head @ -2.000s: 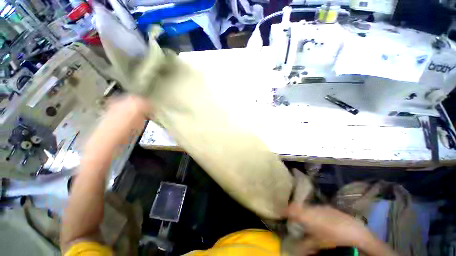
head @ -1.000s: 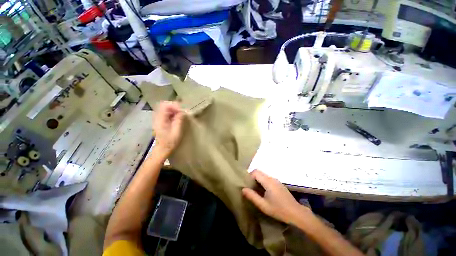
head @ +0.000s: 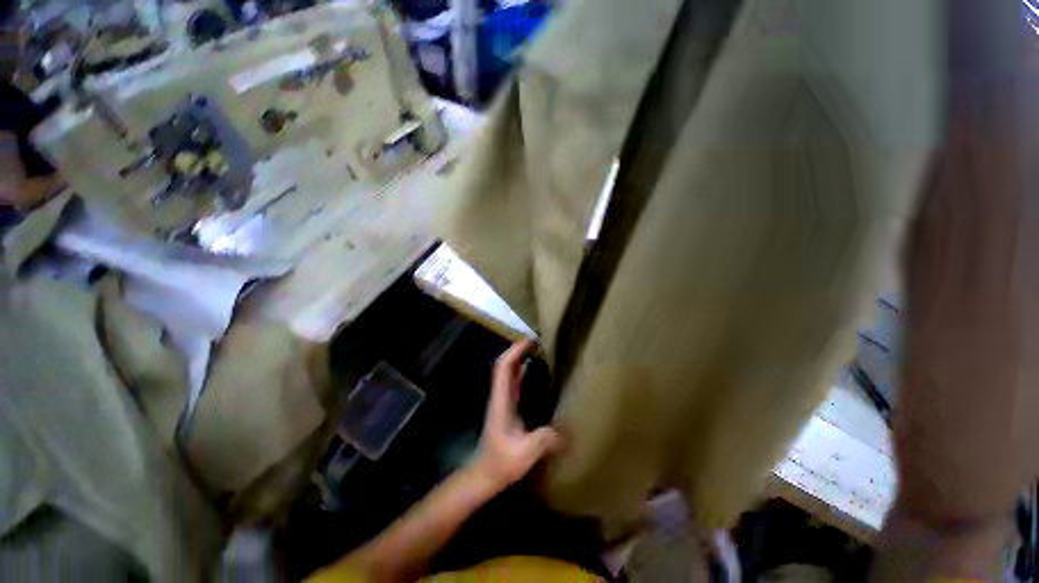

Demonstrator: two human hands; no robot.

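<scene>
A khaki garment piece (head: 718, 285) hangs raised close to the camera and fills the centre and right of the view, blurred, with a dark fold or gap running down it. My left hand (head: 513, 427) is low at its left edge, index finger and thumb spread apart; the fingertips are at the cloth, and no grip on it shows. My right hand is out of the picture; a blurred, raised forearm runs up the right edge, so its hold on the cloth cannot be seen.
An older beige machine (head: 308, 103) stands at the left. Khaki and pale cloth pieces (head: 256, 399) lie at lower left. A dark rectangular plate (head: 382, 410) is below the table. The white table (head: 837, 456) shows at right, partly hidden by the garment.
The garment has gone from the table up in front of the camera. My right arm has risen out at the right; my left hand has moved down from the upper cloth. The view has shifted left.
</scene>
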